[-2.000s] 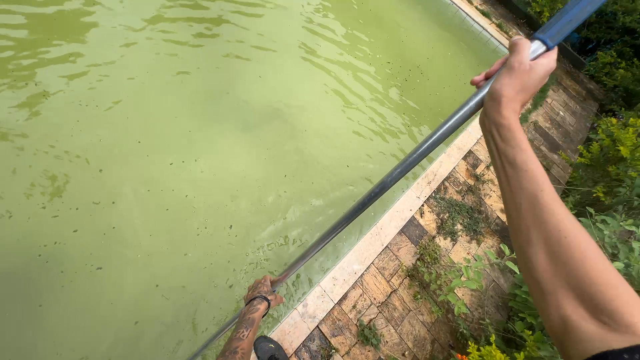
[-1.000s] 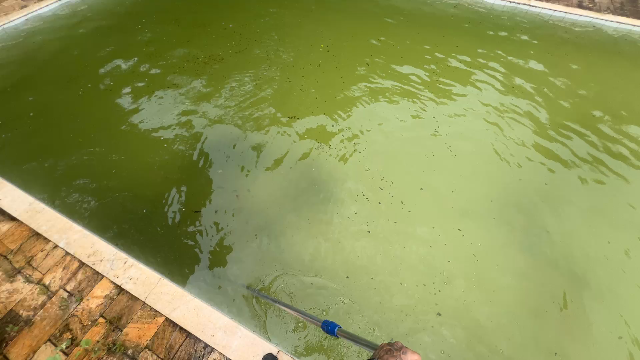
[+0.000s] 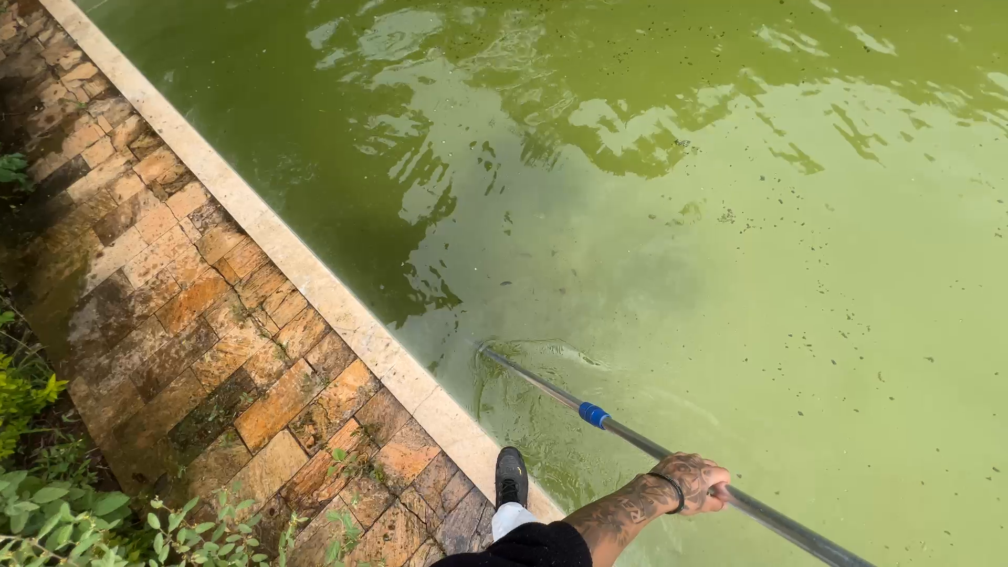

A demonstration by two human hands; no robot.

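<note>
My left hand (image 3: 690, 482), with a tattooed forearm and a dark wristband, grips a metal telescopic pole (image 3: 776, 520) over the water. A blue collar (image 3: 594, 415) joins the pole's sections between my hand and the far end. That end slants down into the green pool water (image 3: 787, 299) near the edge, with ripples around it; whatever is below the surface is hidden. The pole's other end leaves the view at the lower right. My right hand is out of view.
Pale stone coping (image 3: 315, 283) runs diagonally along the pool, with my dark shoe (image 3: 512, 475) on it. Cracked, uneven stone paving (image 3: 260, 346) lies to the left, bordered by leafy plants (image 3: 55, 504). Dark specks float on the water.
Two seconds ago both hands were seen on the pole, the right near its blue grip; now only the left shows. The view has swung widely, and the blue collar has come into sight.
</note>
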